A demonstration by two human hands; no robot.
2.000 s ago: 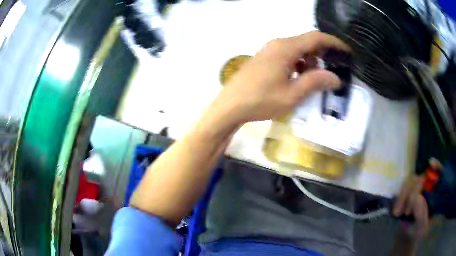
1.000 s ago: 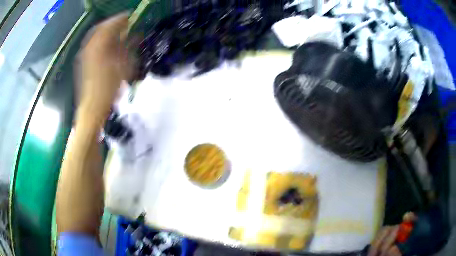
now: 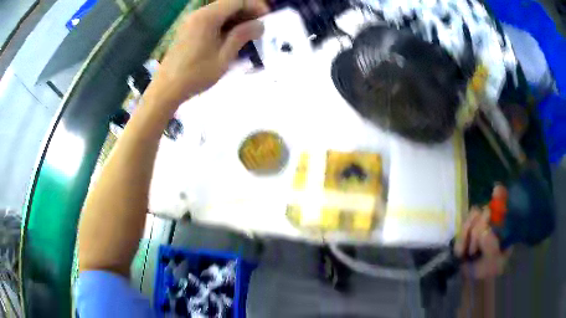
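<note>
My left hand (image 3: pixel 205 53) is blurred at the board's far left, its fingertips at the left edge of a white housing (image 3: pixel 284 38) with a dark centre; it seems to hold it. A small black part shows below the fingers. My right hand (image 3: pixel 483 245), at lower right, is around the dark blue soldering gun (image 3: pixel 529 208) by its orange trigger; the barrel points up and away. The yellow taped fixture (image 3: pixel 354 186) shows its dark central hole, with no housing on it.
A round tin of amber grains (image 3: pixel 263 152) is left of the fixture. A black fan (image 3: pixel 400 84) stands behind it. White housings (image 3: pixel 447 25) and black assemblies (image 3: pixel 323 12) are heaped at the far side. Joined units (image 3: pixel 133 102) line the left edge. A blue crate (image 3: pixel 198 282) and white cord (image 3: pixel 372 270) are below.
Since two seconds ago the housing has left the fixture. Over the last second my left hand has moved right from the left edge, and a white housing now shows at its fingertips. The view has shifted.
</note>
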